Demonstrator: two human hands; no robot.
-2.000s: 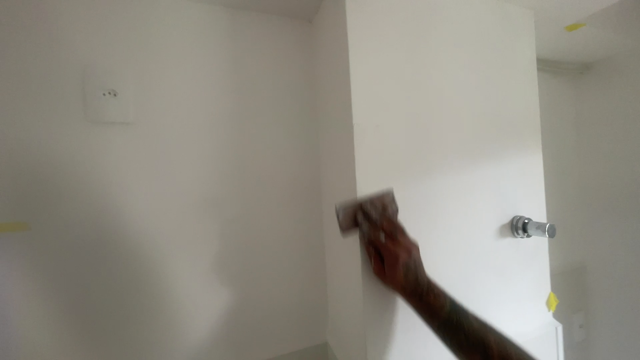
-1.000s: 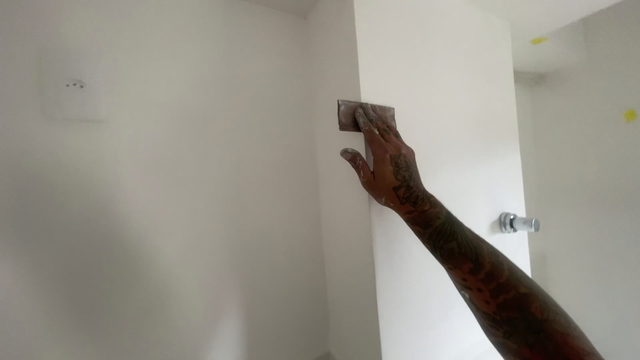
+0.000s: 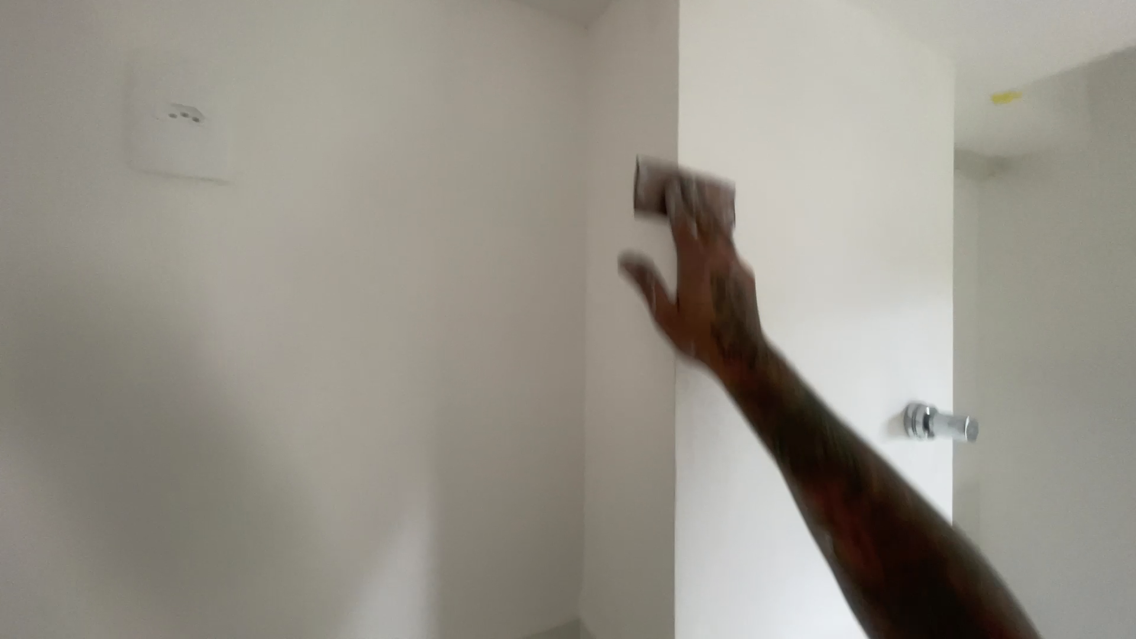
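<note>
My right hand (image 3: 710, 293) is raised against the outer corner of a white wall section (image 3: 816, 222), right of the middle of the view. Beneath its fingers lies a small grey-brown rectangular pad (image 3: 654, 187), possibly sandpaper, spanning the corner edge. The fingers point up over the pad while the thumb stands out to the left. Motion blurs both hand and pad. Dark tattoos cover the hand and forearm. My left hand is out of view.
A white outlet plate (image 3: 180, 133) sits on the left wall. A chrome valve fitting (image 3: 941, 422) sticks out near the wall section's right edge. Beyond it, yellow tape (image 3: 1005, 97) marks a surface at the upper right.
Since two seconds ago my right hand has moved up the corner with the pad, and its thumb has spread out to the left. Over the last second its position has changed little.
</note>
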